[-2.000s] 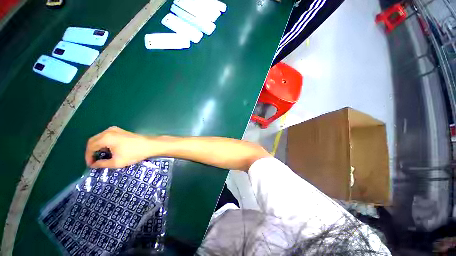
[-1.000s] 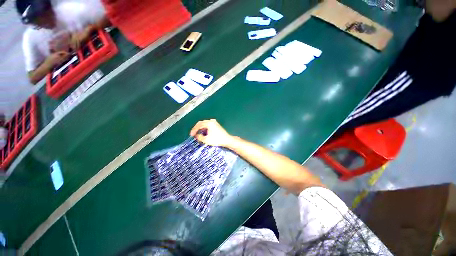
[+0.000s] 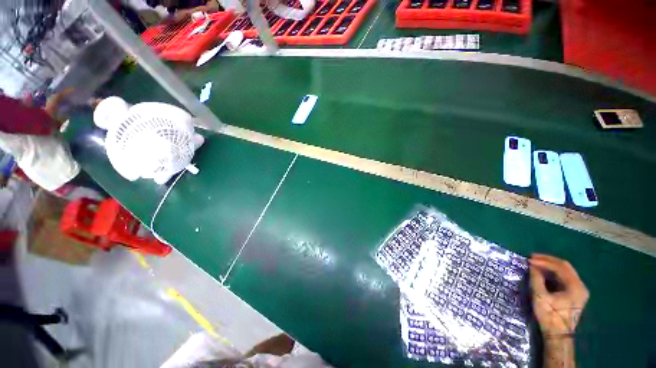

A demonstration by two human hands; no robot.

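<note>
Overlapping sheets of lens pieces (image 3: 467, 287), dark grids on shiny clear film, lie on the green surface at lower right. My right hand (image 3: 557, 298) is at their right edge, with fingers curled together around a small dark spot that looks like a lens piece (image 3: 552, 282); its details are blurred. My left hand is not in view. Three pale blue phone covers (image 3: 549, 177) with dark corner blocks lie side by side on the belt beyond the metal strip. Another pale blue cover (image 3: 304, 109) lies farther left, and a small one (image 3: 206, 92) beyond it.
A white fan (image 3: 149, 140) with a cable stands at left. A worn metal strip (image 3: 403, 172) divides surface and belt. A gold phone (image 3: 617, 118) lies at right. Red trays (image 3: 464, 16) are across the line. A red stool (image 3: 115, 224) and a person (image 3: 36, 154) are at left.
The view has swung left, bringing in the fan and trays; the pile of pale covers has left the picture. My right hand remains curled beside the sheets' edge.
</note>
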